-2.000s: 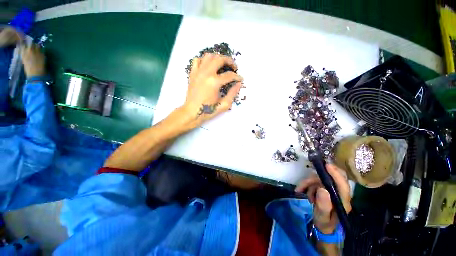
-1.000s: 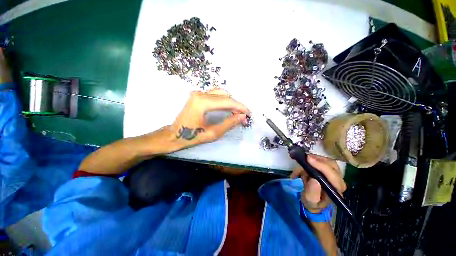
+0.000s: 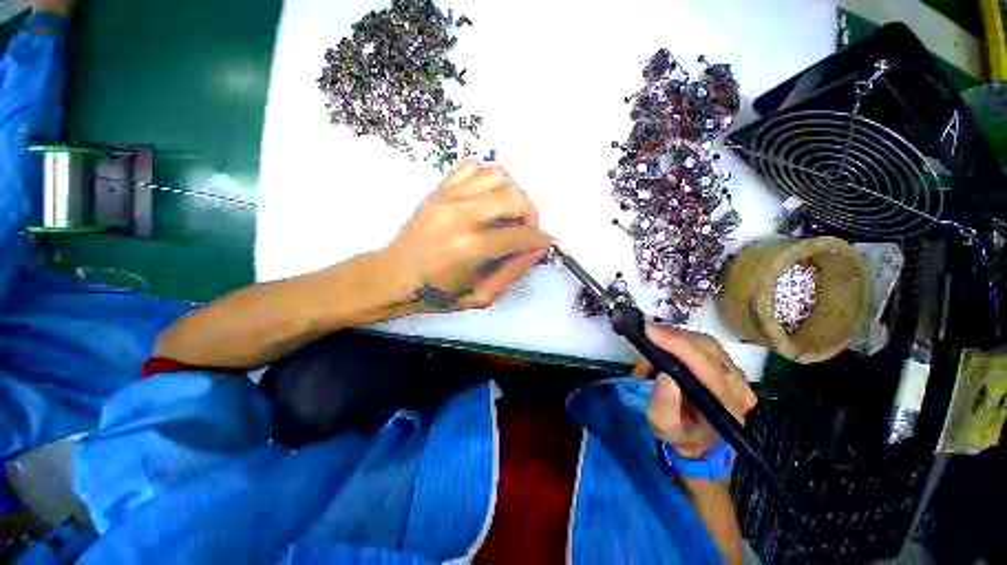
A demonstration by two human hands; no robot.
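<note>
My right hand (image 3: 693, 388) grips the black soldering iron (image 3: 676, 370) like a pen. Its thin metal tip points up and left and meets the fingertips of my left hand (image 3: 469, 243). My left hand is pinched on a tiny component (image 3: 546, 254), mostly hidden by the fingers. A heap of small greenish-brown components (image 3: 398, 77) lies at the upper left of the white sheet (image 3: 320, 210). A longer pile of silvery-dark parts (image 3: 674, 182) lies to the right. A few parts lie by the iron's metal shaft.
A tan round tub (image 3: 823, 340) with tiny pinkish parts stands right of the pile. Behind it is the black fan (image 3: 845, 177) with a wire grille. The solder reel (image 3: 72, 190) is on the green mat at left, its strand running right. A neighbour's blue sleeve (image 3: 33, 83) shows at far left.
My left hand has come from the left heap towards the middle with a small part. The iron has swung from the right pile to the left hand's fingertips. The view has shifted too.
</note>
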